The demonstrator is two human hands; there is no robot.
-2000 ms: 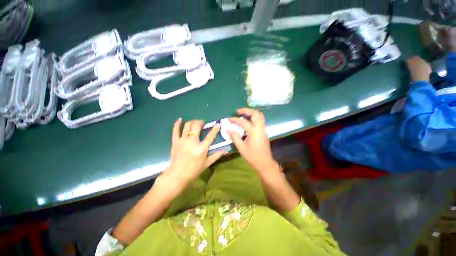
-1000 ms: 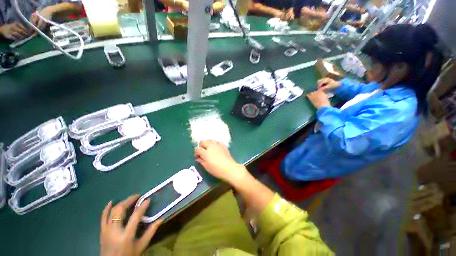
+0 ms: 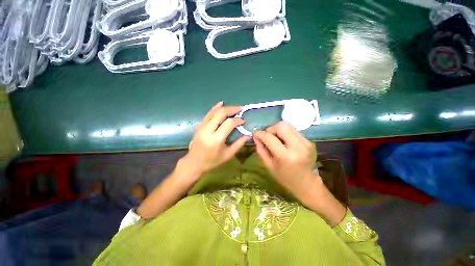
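A white plastic housing (image 3: 300,114) lies at the bench's front edge, its long open loop to the left and its round disc to the right. My left hand (image 3: 212,139) holds the loop's left end between its fingers. My right hand (image 3: 285,150) is just below the disc, thumb and fingertips pinched together at the loop's lower side. Whether a thin strip is between these fingertips is too small to tell. A pale, shiny pile of thin strips (image 3: 362,62) lies on the bench to the right, beyond my right hand.
Stacked white housings (image 3: 165,49) and more housings (image 3: 268,35) lie across the green bench (image 3: 156,98). A denser heap (image 3: 65,28) is far left. A black fan (image 3: 444,60) is at right. Red stools (image 3: 44,182) and a person's blue clothing (image 3: 435,169) are below.
The view has swung down and right. My right hand has left the strip pile and come to the housing's loop. My left hand has closed on the loop's left end.
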